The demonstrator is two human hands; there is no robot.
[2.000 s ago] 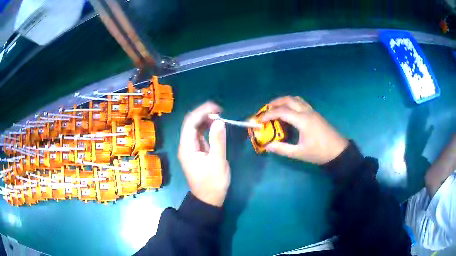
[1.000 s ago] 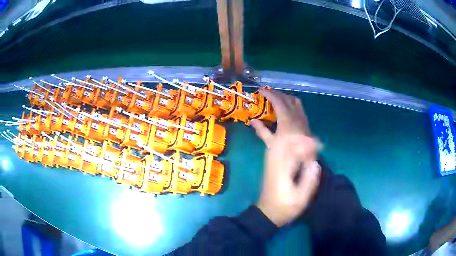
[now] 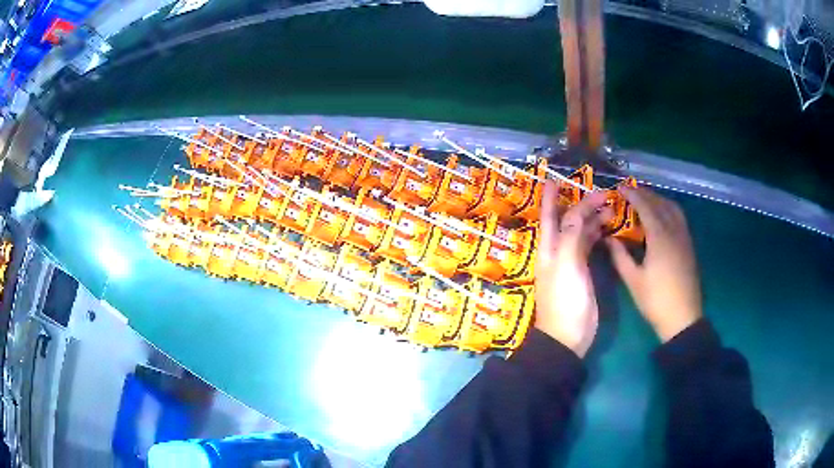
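Orange housings (image 3: pixel 402 238) lie on the green bench in three tight slanting rows, each with a thin white lead pointing up and left. My right hand (image 3: pixel 660 260) has its thumb and fingers around the orange housing (image 3: pixel 624 215) at the right end of the back row. My left hand (image 3: pixel 569 265) is beside it, fingers over the neighbouring housings near the end of that row; whether it grips one is hidden. The front of the gripped housing is partly covered by my fingers.
A metal rail (image 3: pixel 732 194) runs behind the rows, with an upright brown post (image 3: pixel 583 82) behind my hands. A white net-like item (image 3: pixel 809 64) hangs at the upper right. Blue objects (image 3: pixel 233 452) are below the bench edge at lower left.
The housing held over the bench two seconds ago is now at the back row's right end. My left hand has moved up to that row. The view has swung left, so the rows appear further right.
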